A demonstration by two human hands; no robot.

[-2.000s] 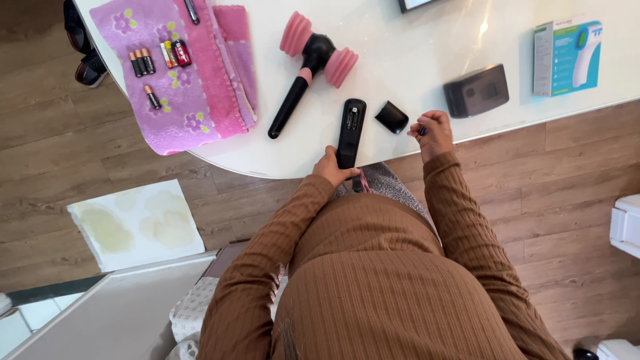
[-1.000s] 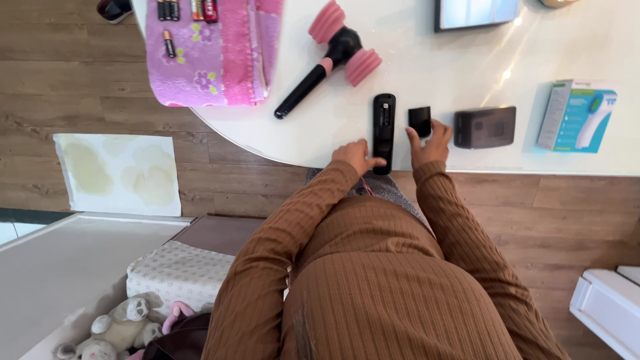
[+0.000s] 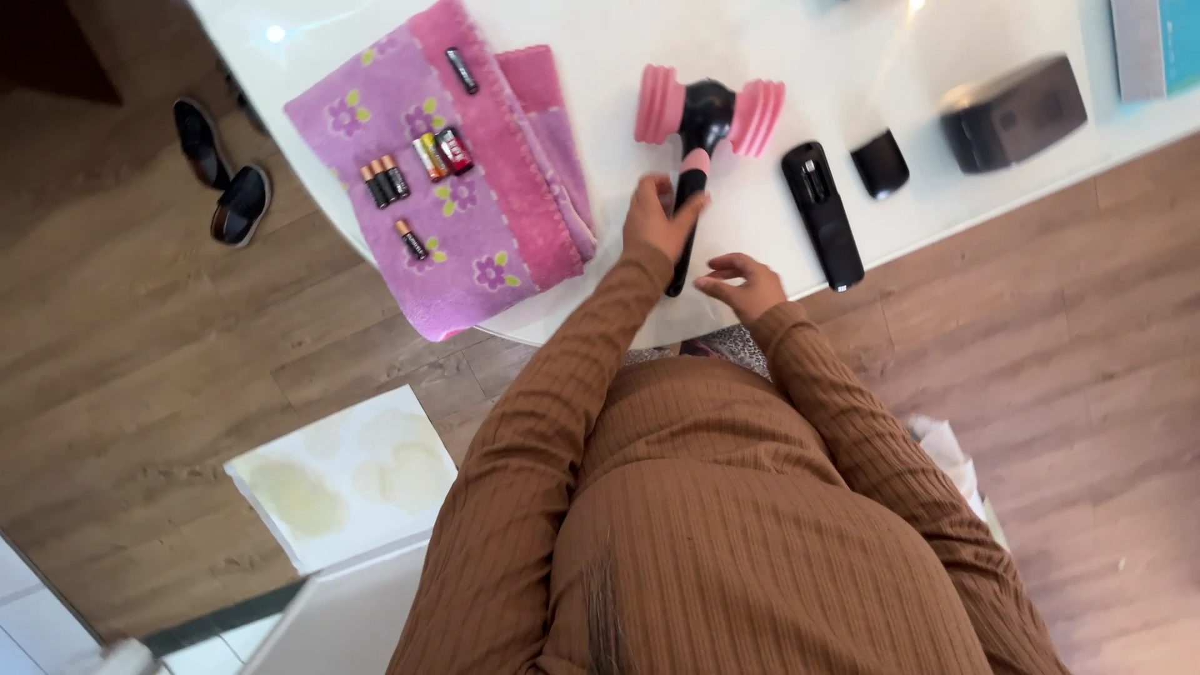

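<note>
My left hand (image 3: 659, 217) is closed around the black handle of a pink and black hammer-shaped toy (image 3: 707, 111). Just right of the handle's lower end, my right hand (image 3: 745, 286) is held with its fingers bent and a gap to the thumb, nothing visible in it. A black handheld device (image 3: 825, 220), its compartment uncovered at the upper end, lies to the right of that hand. Beside it rests a small black cover (image 3: 880, 164). Several batteries (image 3: 385, 181) lie on a folded purple and pink floral blanket (image 3: 487, 225) at the left.
The white table (image 3: 600, 28) has a curved near edge in front of my body. A dark box-like case (image 3: 1014, 114) stands right of the cover, and part of a blue and white box (image 3: 1139, 47) shows at the far right. Dark shoes (image 3: 240, 206) lie on the wooden floor.
My left hand has left the black device and taken hold of the toy's handle. My right hand has moved left, away from the black cover. The view has swung left.
</note>
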